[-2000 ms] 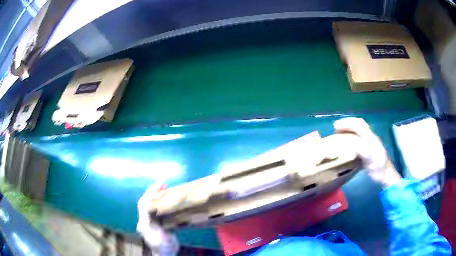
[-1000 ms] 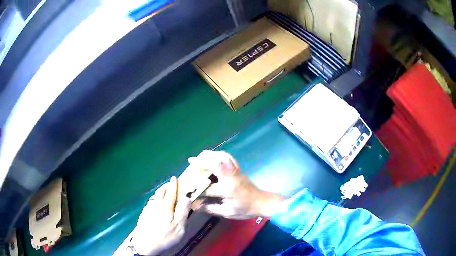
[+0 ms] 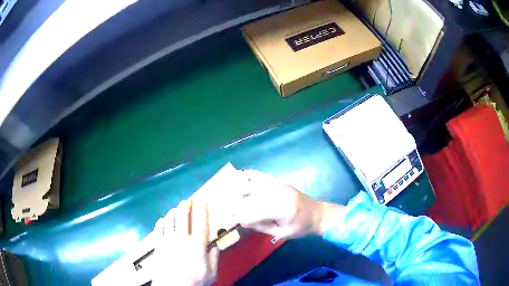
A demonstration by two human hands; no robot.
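Observation:
A brown carton (image 3: 125, 267) lies on the teal worktop at the lower middle, its notched, slotted edge towards me. My left hand (image 3: 187, 243) lies over the carton's edge with fingers spread along it. My right hand (image 3: 273, 204) grips the carton's right end, fingers bent around the flap edge. A small tab shows between the hands. A red board (image 3: 245, 257) shows beneath the carton. The palms and parts of the edge under the fingers are hidden.
A closed carton (image 3: 318, 44) with a handle sits on the green belt, beside dark rollers (image 3: 393, 70). A white scale (image 3: 374, 145) stands at right. Red boards (image 3: 483, 162) are stacked beyond it. An open-flapped carton (image 3: 36, 181) is at far left. A white shelf (image 3: 56, 50) hangs above.
Over the last second my right hand has shifted along the carton's right end. The view has turned slightly, and the white crumpled bit by the scale no longer shows.

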